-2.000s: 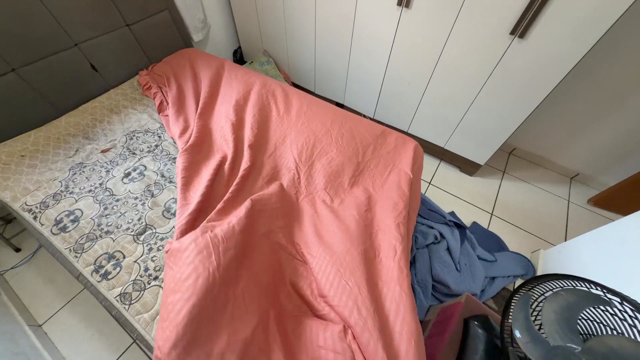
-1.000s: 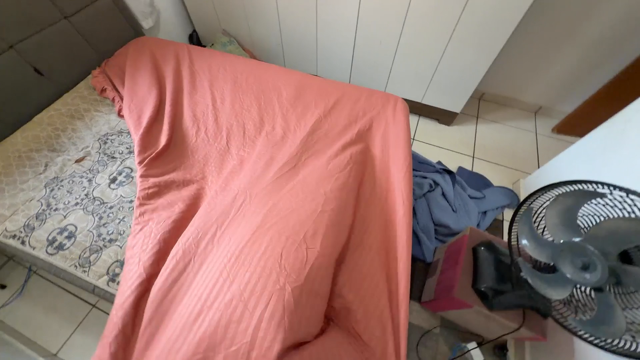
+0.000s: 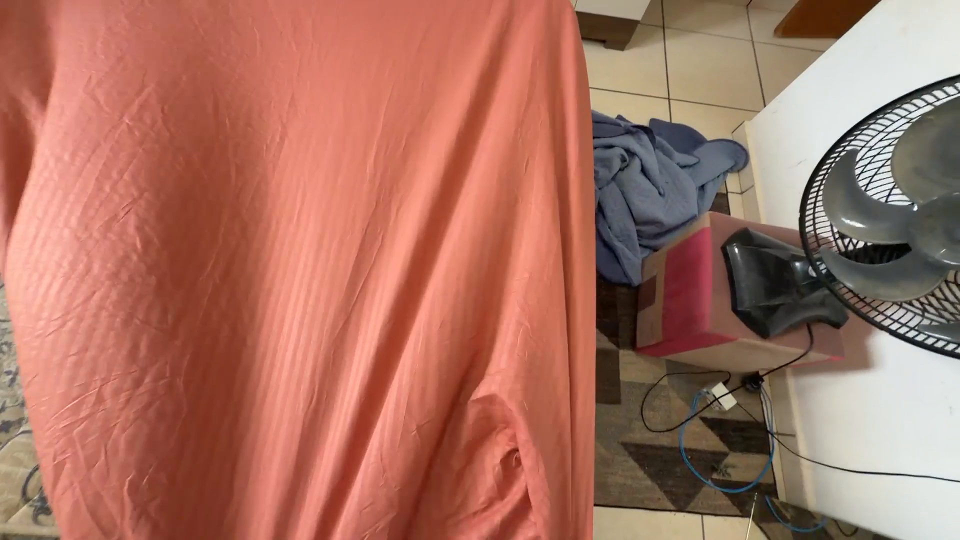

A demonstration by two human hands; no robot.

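Observation:
A salmon-pink bedsheet with fine stripes (image 3: 322,247) fills the left and middle of the head view, wrinkled, with long folds down its right side. A bunched pocket of the cloth shows at its lower right. At the left edge a strip of the patterned mattress (image 3: 19,457) shows beside the sheet. Neither my left hand nor my right hand can be seen, and what the sheet covers is hidden.
A blue cloth (image 3: 645,187) lies heaped on the floor. A black fan (image 3: 900,225) stands on a pink-and-tan box (image 3: 686,292) by a white wall (image 3: 847,420). Cables and a white adapter (image 3: 722,396) lie on a patterned rug (image 3: 652,465). A cabinet foot (image 3: 606,30) shows at the top.
The sheet now fills much more of the view, and the headboard and most of the mattress and wardrobe have gone from sight. The view has shifted down and to the right.

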